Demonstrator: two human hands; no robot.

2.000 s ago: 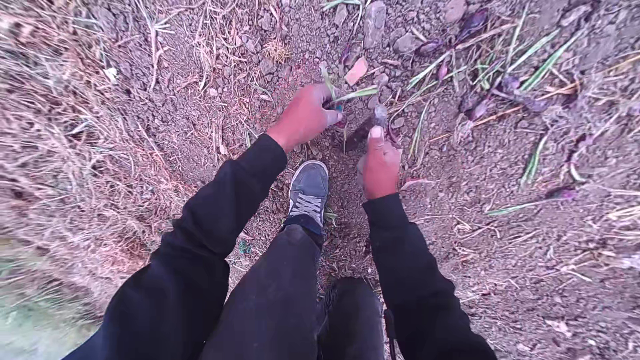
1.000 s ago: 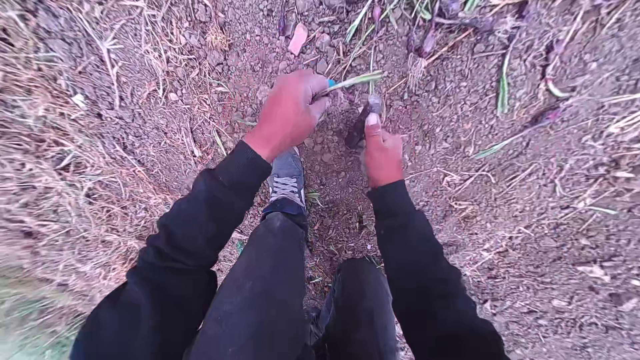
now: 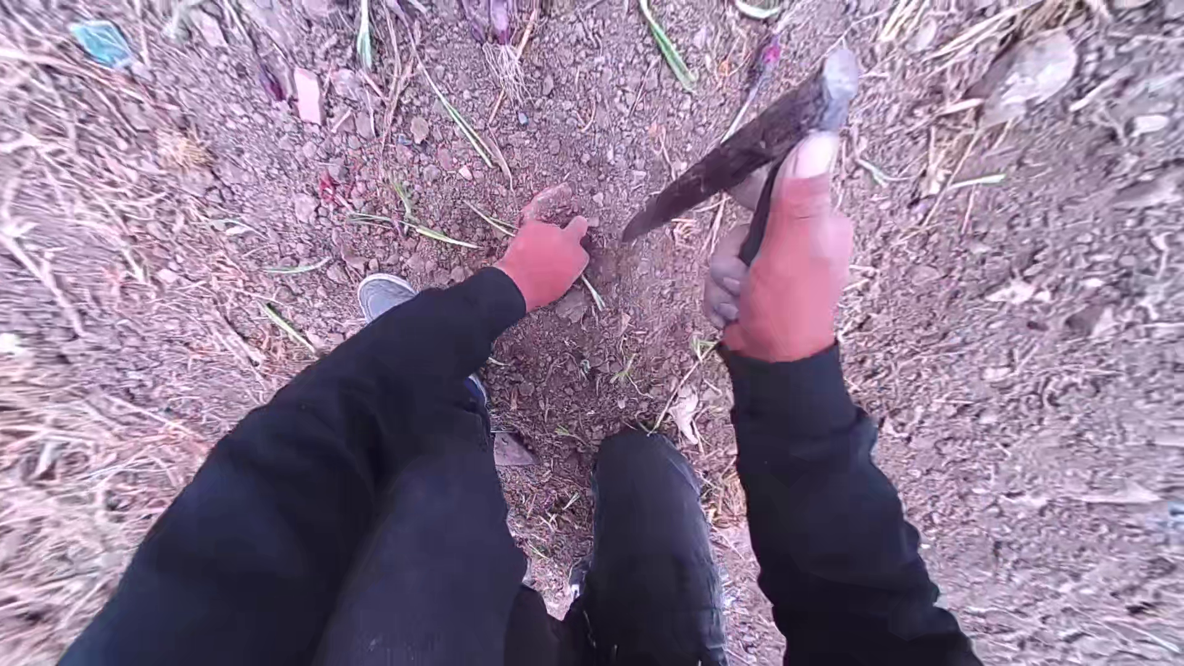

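My right hand (image 3: 791,254) grips a hand tool with a dark, soil-stained blade (image 3: 731,153), raised over the dirt with its narrow tip pointing down and left toward my other hand. A grey, rounded end of the tool shows above my thumb. My left hand (image 3: 548,254) is low on the loose soil, fingers against the ground by a small clod or stone (image 3: 548,202); whether it holds anything I cannot tell. Thin green leaves (image 3: 435,234) lie just left of its fingers.
Purple onion-like bulbs (image 3: 490,20) with roots lie at the top edge. A pinkish fragment (image 3: 308,96) and a teal scrap (image 3: 102,43) are at the upper left, a large stone (image 3: 1031,74) at the upper right. My left shoe (image 3: 384,294) stands beside my left sleeve.
The green stalk my left hand held a second ago is no longer in it, and that hand is now at the soil. My right hand has moved right, lifting the tool away from the left hand.
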